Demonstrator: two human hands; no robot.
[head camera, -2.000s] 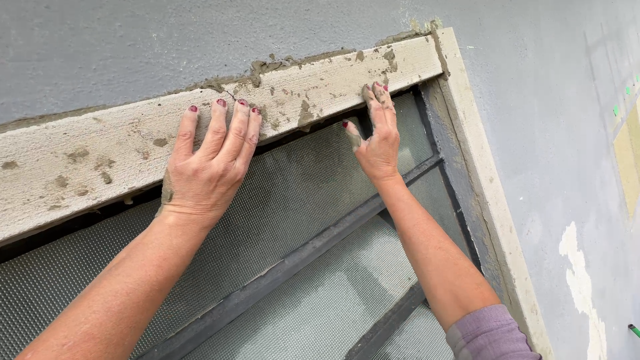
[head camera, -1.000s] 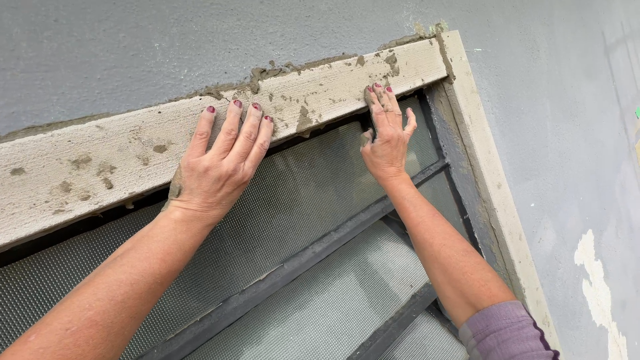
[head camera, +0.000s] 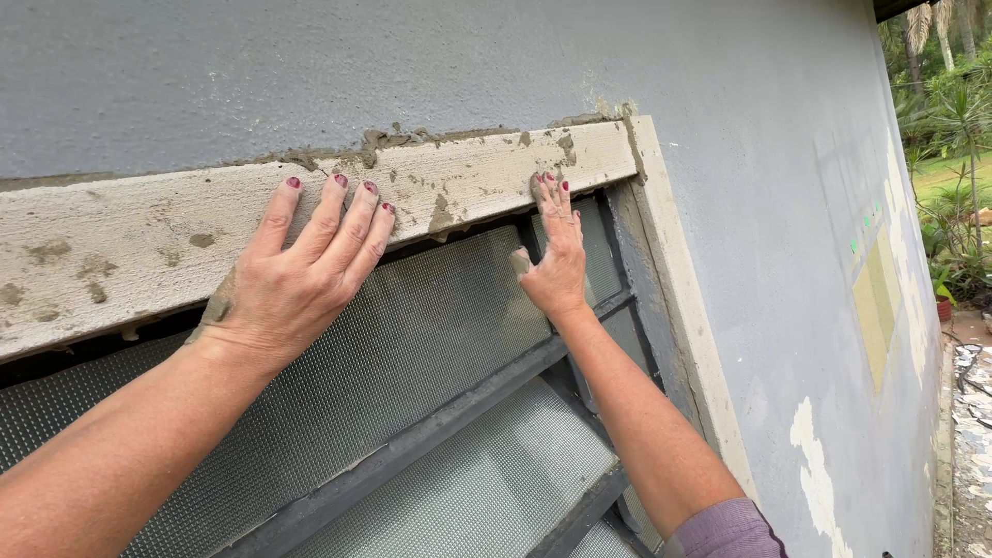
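Note:
A pale, rough-faced trim strip (head camera: 480, 174) runs along the top of a window, spotted with grey mortar. Wet mortar (head camera: 380, 143) sits unevenly in the joint between its upper edge and the wall. My left hand (head camera: 294, 279) lies with spread fingers against the strip's face, mortar smeared near the wrist. Farther right, my right hand (head camera: 558, 248) touches the strip's lower part with its fingertips; its thumb, coated in mortar, points up in front of the glass. Neither hand grips anything. A vertical trim strip (head camera: 682, 287) meets the top one at the corner, with mortar in the seam.
Textured glass panes (head camera: 434, 310) in a dark window frame (head camera: 418, 446) lie below the strip. The grey painted wall (head camera: 775, 232) has peeled patches (head camera: 814, 473) and a yellowish rectangle (head camera: 876, 310) at right. Plants (head camera: 961, 132) and littered ground (head camera: 973, 434) show beyond the wall.
The view has turned toward the right, bringing the wall's end and garden into sight. Both hands remain at the top strip, and the right hand's fingers are closer together than two seconds ago.

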